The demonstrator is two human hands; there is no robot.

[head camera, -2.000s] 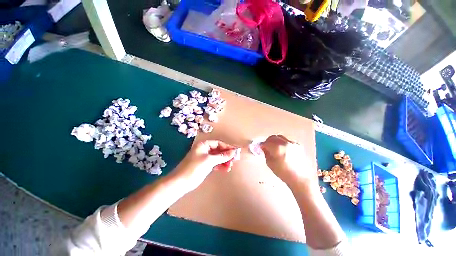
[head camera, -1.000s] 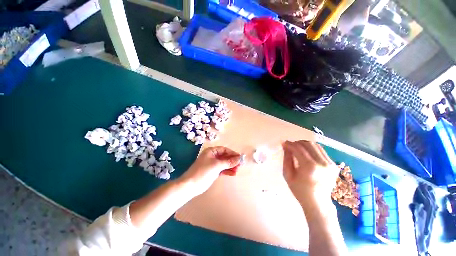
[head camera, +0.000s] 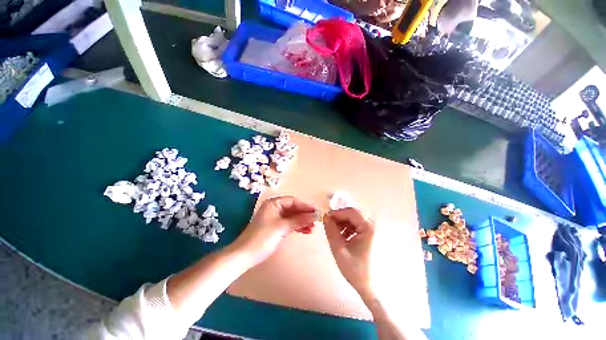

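Observation:
My left hand (head camera: 282, 222) is over the middle of the tan cardboard sheet (head camera: 305, 279), thumb and fingers pinched on a tiny whitish piece. My right hand (head camera: 349, 239) is beside it, its fingertips meeting the left ones and pinched on a tiny orange-tan part (head camera: 323, 216). The small round dish (head camera: 341, 200) is on the cardboard just behind my right fingers, partly covered by them. A pile of white housings (head camera: 169, 189) is on the green bench at left. A pile of joined pieces (head camera: 256, 163) is at the cardboard's upper left corner. Orange-tan parts (head camera: 455, 238) lie at right.
A small blue basket (head camera: 487, 262) with pinkish-brown pieces is at right. Behind a pale rail are a blue tray (head camera: 286, 81), a pink-red bag (head camera: 355, 60) and a black plastic bag (head camera: 392, 99). A pale upright (head camera: 139, 53) stands behind left. A dark cloth (head camera: 566, 272) is far right.
My right hand has moved from the right side, near the orange-tan pile, back to the left until its fingertips meet my left hand. My left hand has stayed pinched near the same place.

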